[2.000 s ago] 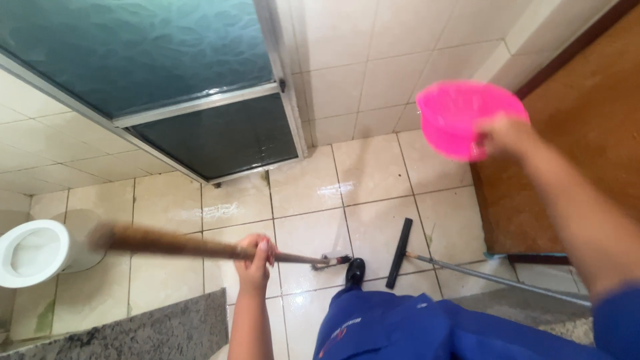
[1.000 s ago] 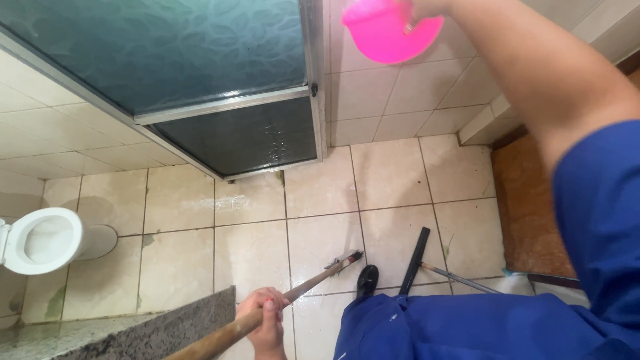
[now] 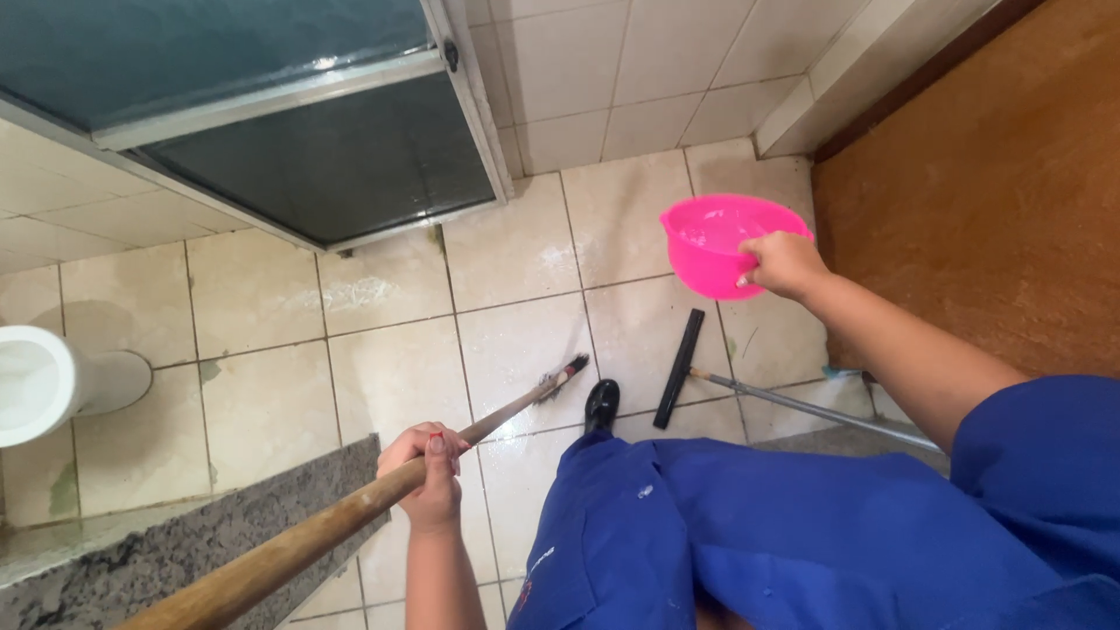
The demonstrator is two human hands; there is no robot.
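Note:
My left hand (image 3: 429, 477) grips the wooden handle (image 3: 306, 542) of a broom at the lower middle. The handle slants up to the broom's dark bristle head (image 3: 562, 376), which rests on the floor tiles beside my black boot. At the right, my right hand (image 3: 781, 265) holds the rim of a pink plastic bowl (image 3: 717, 276), tilted so its inside shows, with clear liquid or wet sheen in it. Beneath the bowl a black floor squeegee (image 3: 679, 367) lies on the tiles, its metal pole (image 3: 805, 402) running right under my forearm.
A white toilet (image 3: 35, 385) stands at the far left. A glass shower enclosure (image 3: 324, 157) with a metal frame is at the upper left. The edge of a granite slab (image 3: 201, 525) juts in at lower left, and a brown wooden door (image 3: 971, 192) is at the right. Tiles look wet in patches.
The pink bowl and my right hand have come down from near the wall in front to above the squeegee. My left hand keeps its hold on the broom handle.

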